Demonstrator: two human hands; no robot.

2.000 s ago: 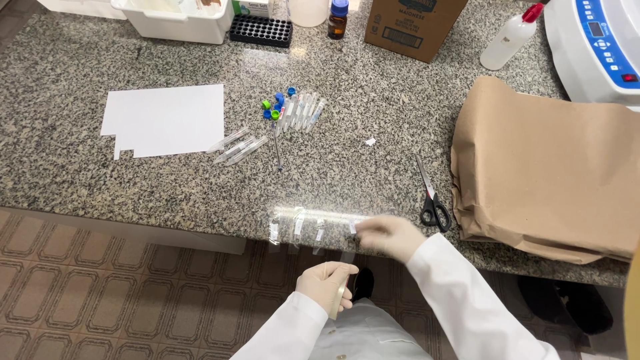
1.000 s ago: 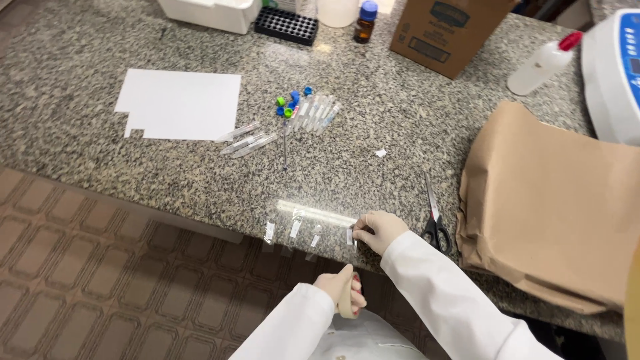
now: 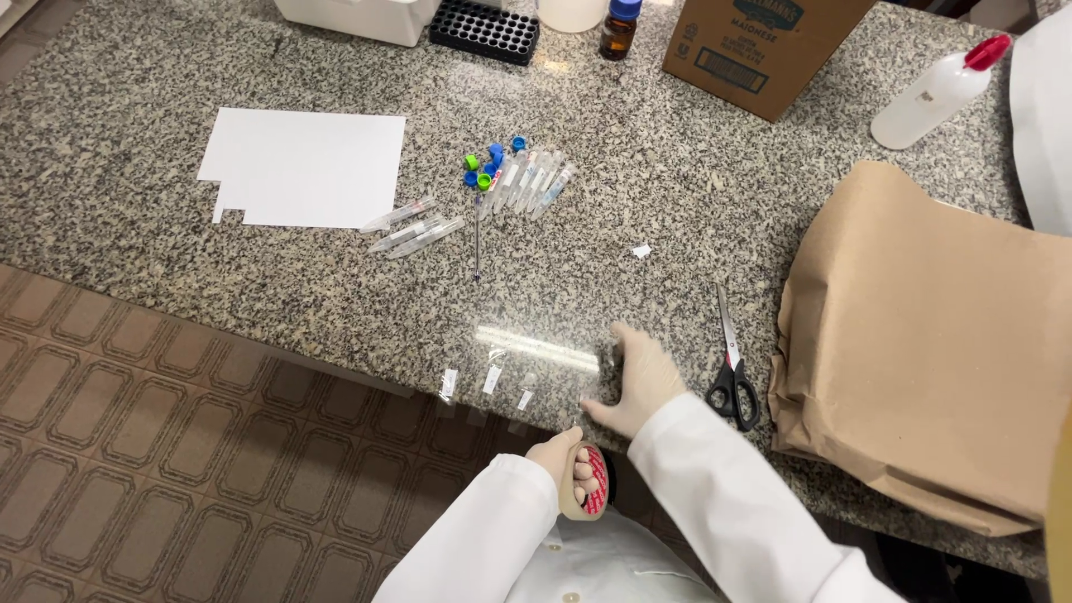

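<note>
My gloved left hand point(image 3: 563, 462) holds a roll of clear adhesive tape point(image 3: 593, 486), its fingers through the core, just off the front edge of the counter. Over that edge, my gloved right hand point(image 3: 635, 377) has thumb and fingers apart; whether a thin piece of tape is at its thumb I cannot tell. To its left, small paper labels point(image 3: 492, 378) with clear tape lie along the edge. Scissors with black handles point(image 3: 734, 389) lie to the right of my right hand. Farther back are capless plastic tubes point(image 3: 523, 184), blue and green caps point(image 3: 484, 181) and a thin metal rod point(image 3: 477, 239).
A cut white sheet point(image 3: 310, 167) lies on the granite counter point(image 3: 126, 184) at the left. Behind stand a black tube rack point(image 3: 484, 32), an amber bottle point(image 3: 618, 32), a cardboard box point(image 3: 758, 50) and a plastic bottle with a red cap point(image 3: 934, 96). Brown paper point(image 3: 938, 352) covers the right side.
My right hand's fingers have spread apart from their closer pose near the rightmost label. The tape roll in my left hand has turned, so its red inner core now shows.
</note>
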